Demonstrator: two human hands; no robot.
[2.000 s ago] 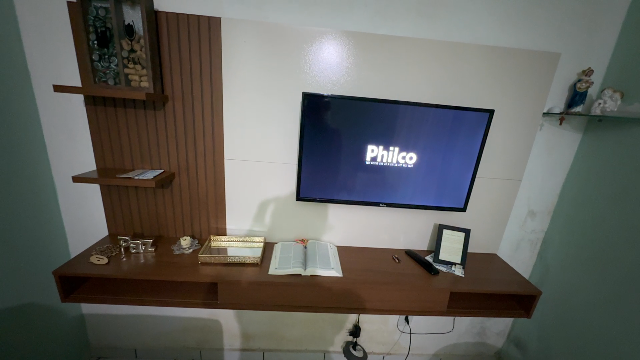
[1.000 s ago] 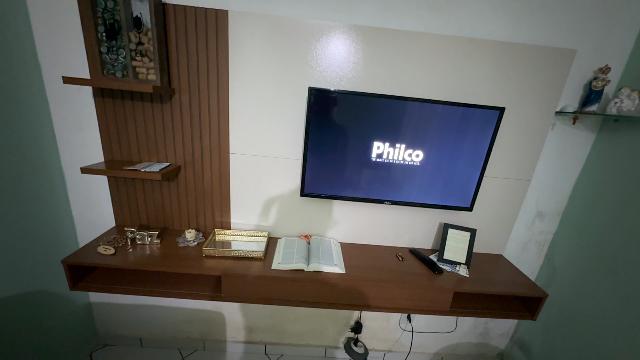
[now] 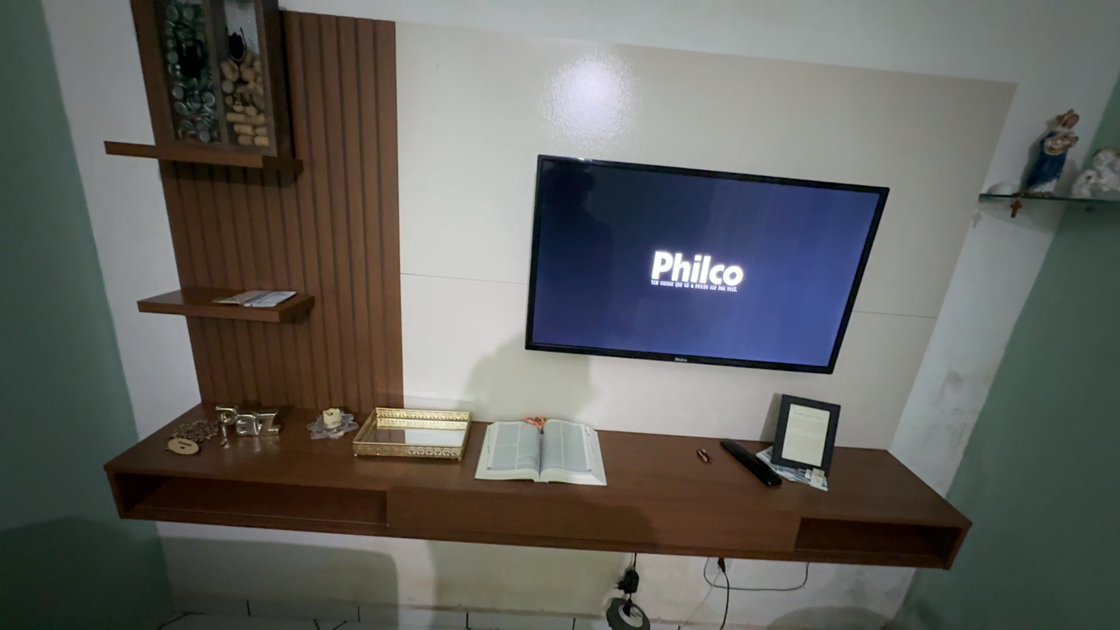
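Note:
Neither my left hand nor my right hand is in the head view. A wall-mounted Philco television (image 3: pixel 700 227) is lit with its brand logo on dark blue. Below it runs a brown wooden floating console (image 3: pixel 595 525). On the console, from left to right, are metallic letter ornaments (image 3: pixel 249 423), a small candle holder (image 3: pixel 332 423), a gold-rimmed mirrored tray (image 3: pixel 411 451), an open book (image 3: pixel 541 453), a small object (image 3: pixel 703 456) too small to identify, a black remote control (image 3: pixel 751 463) and a dark picture frame (image 3: pixel 805 435) standing upright on papers.
Two short shelves hold papers (image 3: pixel 258 298) and a glass-fronted box of corks and caps (image 3: pixel 223 79) at the left. A glass shelf (image 3: pixel 1041 199) carries figurines (image 3: pixel 1053 156) at the right. Cables (image 3: pixel 724 595) and a black plug (image 3: pixel 628 581) hang beneath the console.

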